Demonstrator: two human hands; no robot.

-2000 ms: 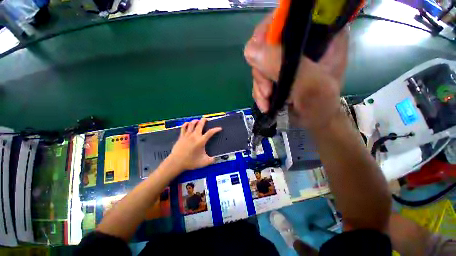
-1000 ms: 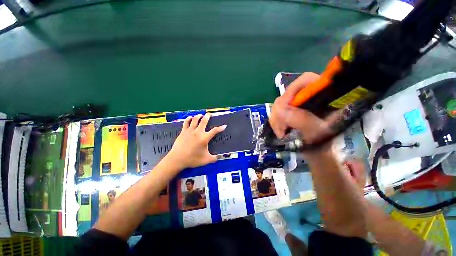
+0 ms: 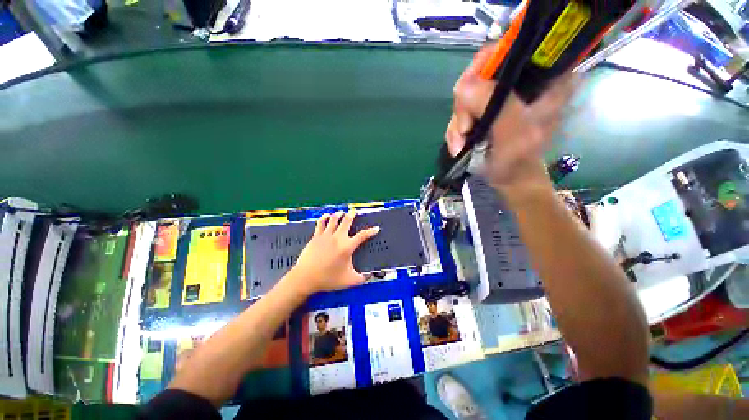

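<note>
A long dark grey housing (image 3: 394, 240) lies flat on the printed bench mat (image 3: 297, 330). My left hand (image 3: 331, 256) lies on its flat face with fingers spread, pressing on it. My right hand (image 3: 513, 123) is closed around the black and orange electric screwdriver (image 3: 538, 49), partly blurred. The silvery nozzle (image 3: 429, 194) points down at the housing's far right corner; whether it touches cannot be told. A thin black lead (image 3: 443, 289) lies beside the housing's right end.
A second housing (image 3: 503, 246) stands right of the first, partly behind my right forearm. The white screw feeder (image 3: 669, 215) is at right. The green conveyor belt (image 3: 246, 135) runs beyond the bench. Pale curved parts (image 3: 41, 303) are at far left, a yellow crate (image 3: 698, 381) at lower right.
The screwdriver has swung from a tilt toward the right back to steeper, its nozzle now at the housing's far right corner. The second housing shows more clearly. My left hand stays on the first housing.
</note>
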